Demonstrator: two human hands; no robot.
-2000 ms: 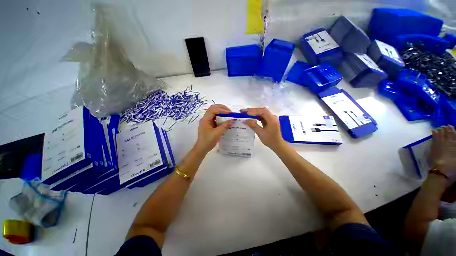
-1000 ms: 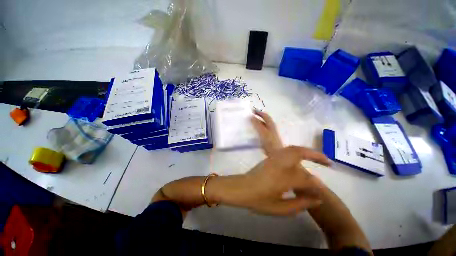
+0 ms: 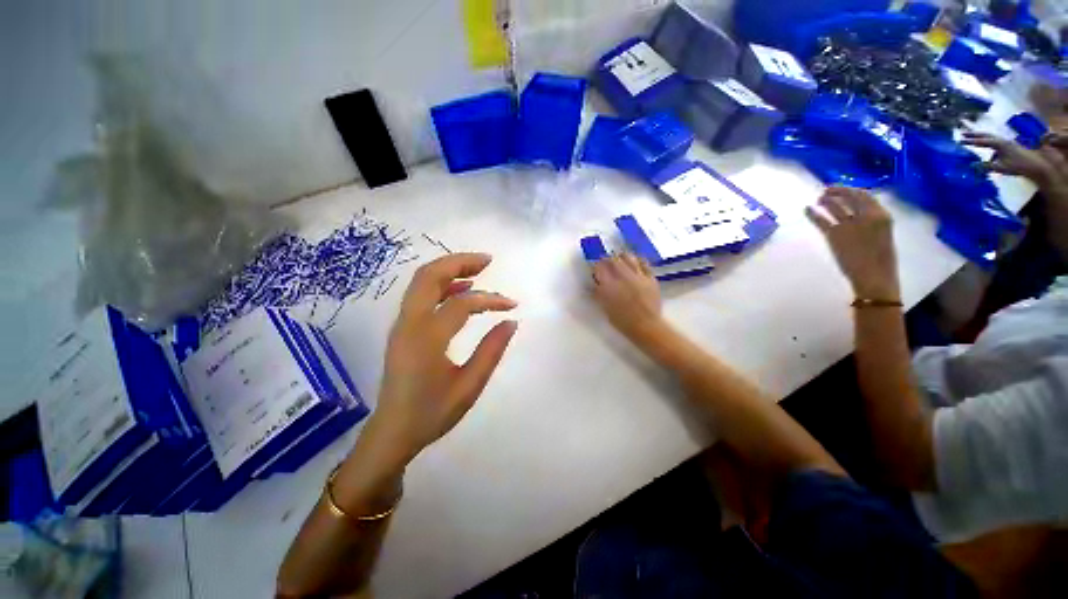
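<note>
My left hand is raised over the middle of the table, fingers apart, with nothing in it. My right hand is low on the table, its fingers over the blue end of a flat retail box, partly hidden by the hand. More retail boxes with white printed faces overlap just behind and to the right. Stacks of retail boxes, white faces up and blue sides showing, stand at the left: one stack at the far left and another beside it.
Thin blue-and-white strips lie behind the left stacks, near a clear plastic bag. A black rectangle leans on the wall beside blue trays. Another worker's hand is at the right, near dark small parts.
The box earlier held in both hands went to the left stacks and was released. My right hand moved to a box on the right; my left hand is raised empty. More boxes now overlap there.
</note>
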